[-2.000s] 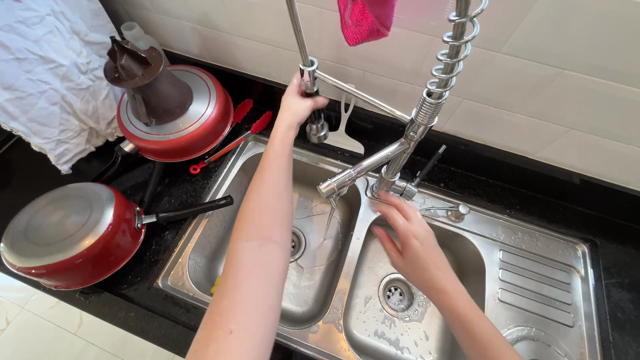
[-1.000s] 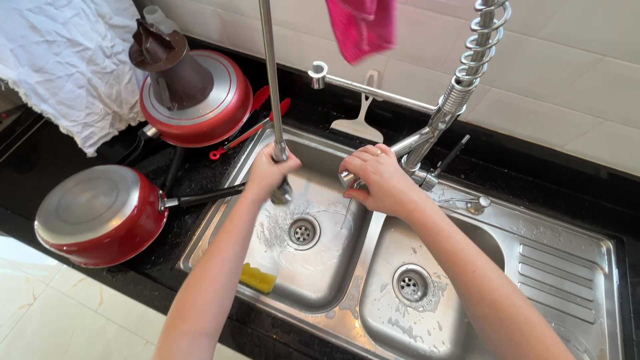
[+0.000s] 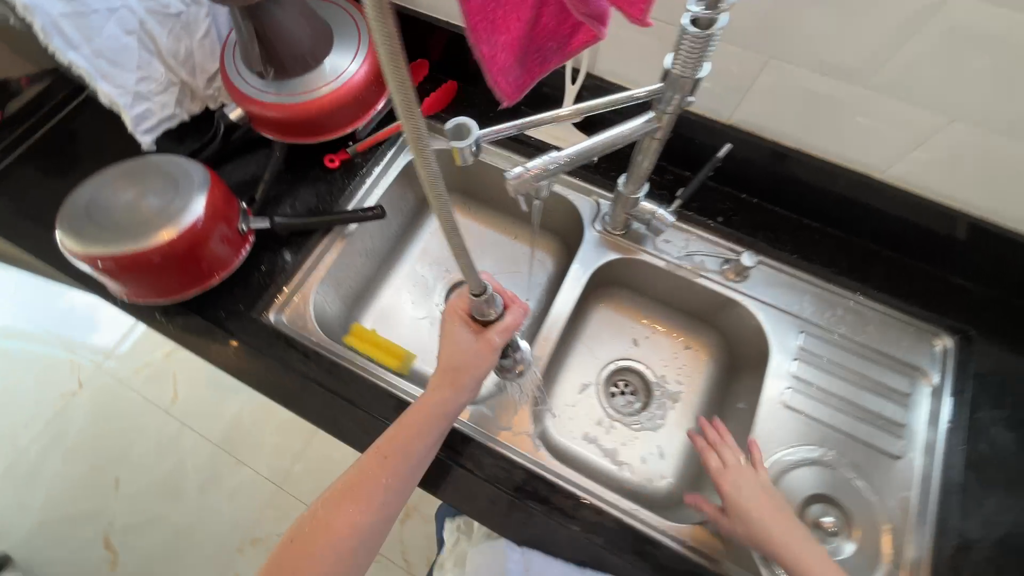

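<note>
My left hand (image 3: 476,336) grips the pull-down spray head (image 3: 512,356) of the kitchen faucet, its hose rising above. Water sprays from it onto the divider between the two bowls of the stainless steel sink (image 3: 552,320). With fingers spread and nothing held, my right hand (image 3: 740,488) is at the right edge of the right bowl. The faucet's fixed spout (image 3: 584,152) lets a thin stream of water fall into the left bowl. A yellow sponge (image 3: 378,349) lies at the left bowl's near edge. The hose's holder arm (image 3: 560,116) has an unoccupied ring at its end.
On the black countertop (image 3: 308,180) at the left are a red saucepan (image 3: 172,228) upside down, a red pan (image 3: 320,108) with a brown object on it, and red-tipped tongs (image 3: 384,132). A pink cloth (image 3: 532,40) hangs above. A strainer basket (image 3: 828,520) sits at the right.
My left hand has brought the spray head from its holder down to the sink's divider, and it now sprays water. My right hand has left the spout area for the right bowl's edge.
</note>
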